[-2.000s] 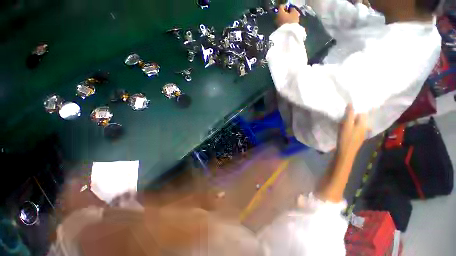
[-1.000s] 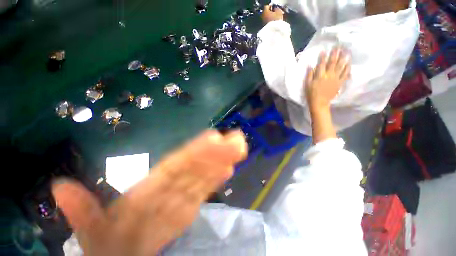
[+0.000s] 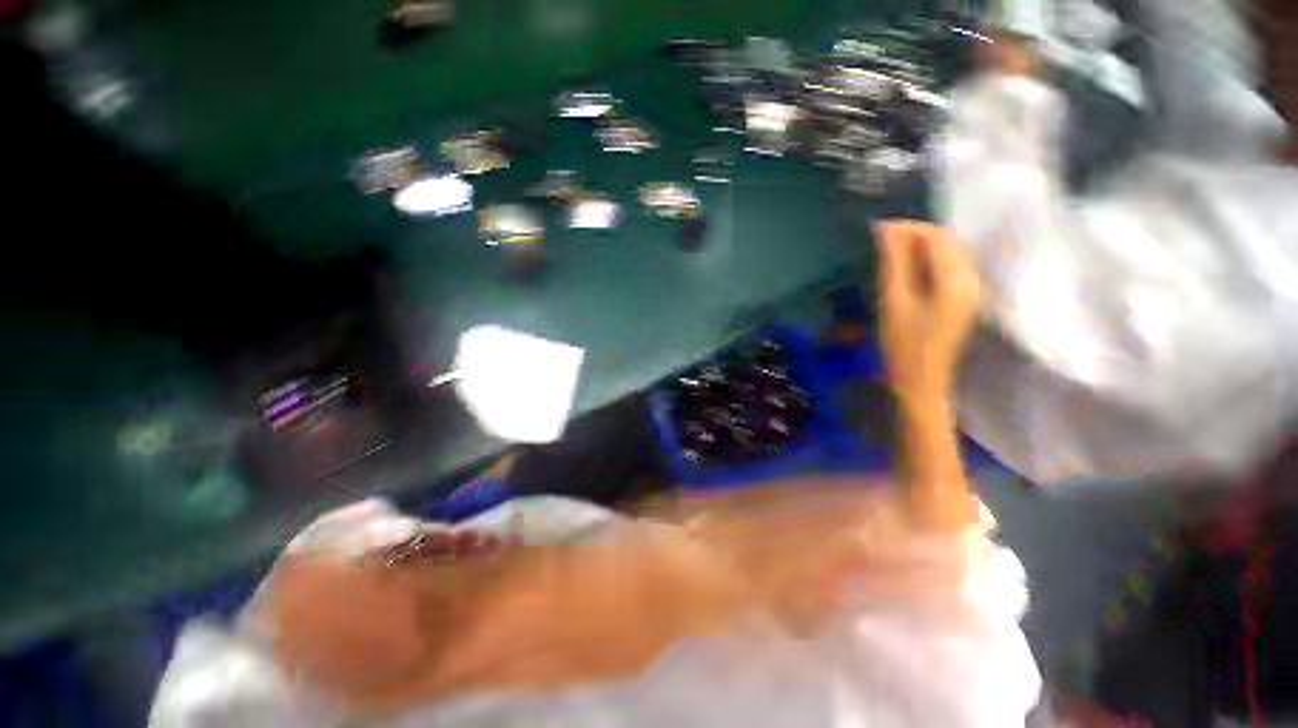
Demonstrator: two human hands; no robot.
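My left hand point(image 3: 498, 605) is a large blur across the bottom centre; its fingers cannot be made out. My right hand point(image 3: 928, 285) is raised at centre right, beside another person's white sleeve, with bent fingers and a gap between them. It is blurred, and I see no object in it. A dark fixture area point(image 3: 335, 448) at the left bears a device with a purple glint point(image 3: 289, 404). A white square sheet point(image 3: 520, 381) lies to its right. Several opened round devices, one with a white disc point(image 3: 433, 195), lie farther back on the green bench.
A heap of silvery parts point(image 3: 854, 114) lies at the back right of the bench point(image 3: 769, 256). A blue bin point(image 3: 740, 405) with dark pieces is below the bench edge. A person in a white coat point(image 3: 1139, 285) is close on the right. Dark equipment point(image 3: 157, 213) stands at the left.
The view has swung left, so the bench things appear farther right. My right hand has left the other person's coat and its fingers are bent. My left hand is lower and more blurred.
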